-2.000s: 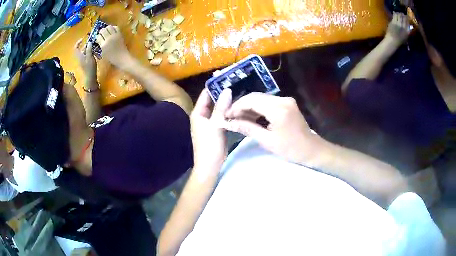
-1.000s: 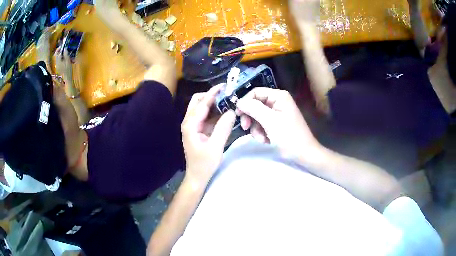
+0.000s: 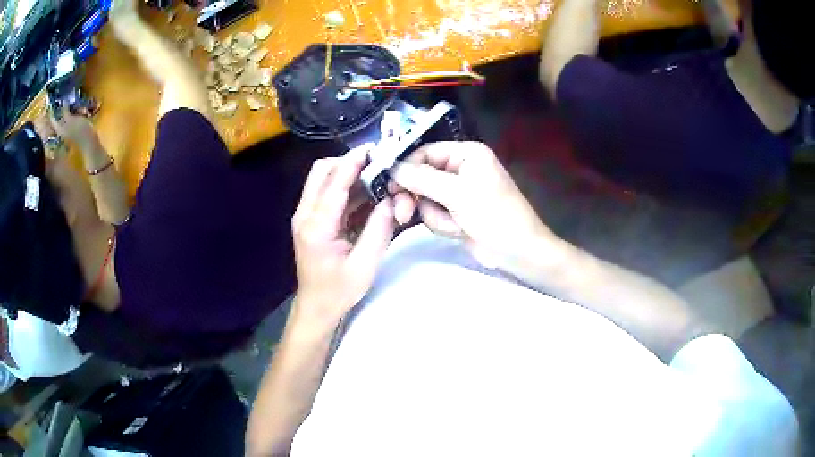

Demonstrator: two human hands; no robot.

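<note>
A black module with a pale silvery edge [image 3: 407,141] is held tilted above my lap, its pale side facing up and left. My left hand [image 3: 335,228] grips its near left end between fingers and thumb. My right hand [image 3: 465,192] holds its near side, fingertips close to my left thumb; what lies between the fingertips is too small to tell. A black rounded housing [image 3: 335,89] lies at the bench edge just beyond the module. Red and yellow lead wires [image 3: 415,81] run from its centre to the right.
The orange-brown bench [image 3: 465,36] runs across the top, with a heap of tan scraps [image 3: 237,76] and a dark unit [image 3: 225,11] on it. A person in dark clothing [image 3: 205,241] sits close at left, another [image 3: 661,125] at right.
The black housing with wires has come into view at the bench edge. The module has turned from face-up to steeply tilted. Both hands have closed around its near end. The neighbours' arms have moved.
</note>
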